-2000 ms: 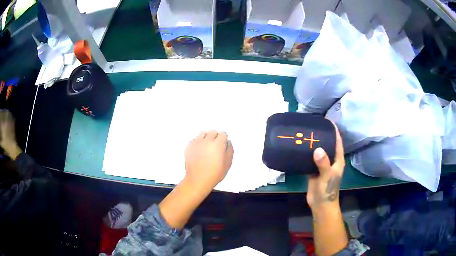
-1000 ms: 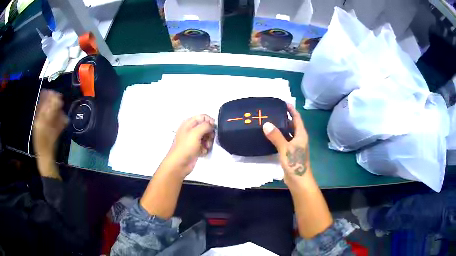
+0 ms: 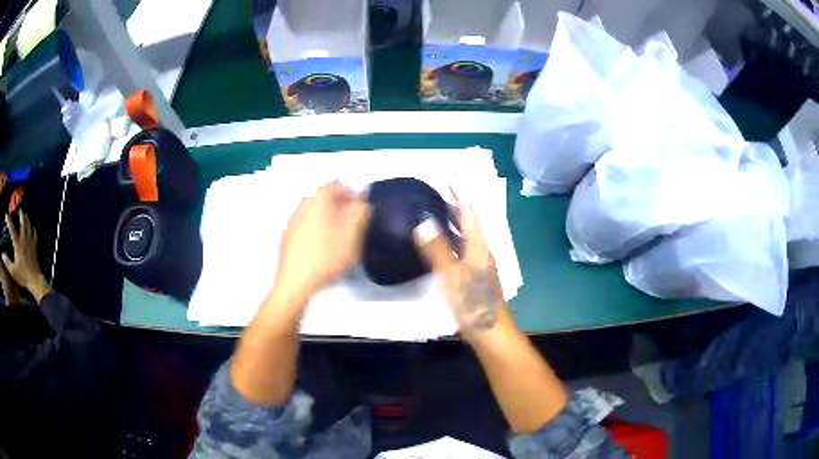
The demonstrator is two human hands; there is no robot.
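Observation:
A black portable speaker (image 3: 395, 231) is over the stack of flat white bags (image 3: 242, 242) in front of me. It is blurred and its orange marks do not show. My right hand (image 3: 456, 255) holds it from the right, thumb on its top. My left hand (image 3: 325, 235) is at its left side, fingers curled and blurred. Whether the left fingers grip a bag's edge or the speaker cannot be told.
Two waiting speakers (image 3: 162, 255) with orange straps stand at the left by the metal post. Bagged speakers (image 3: 691, 215) cluster at the right. Retail boxes (image 3: 319, 67) stand behind the pale rail (image 3: 359, 125). Another person's hand (image 3: 24, 254) is at the far left.
The speaker has moved left from the right side of the stack and turned, so its orange marks no longer show. A second waiting speaker now stands at the left. The other person's hand has withdrawn left.

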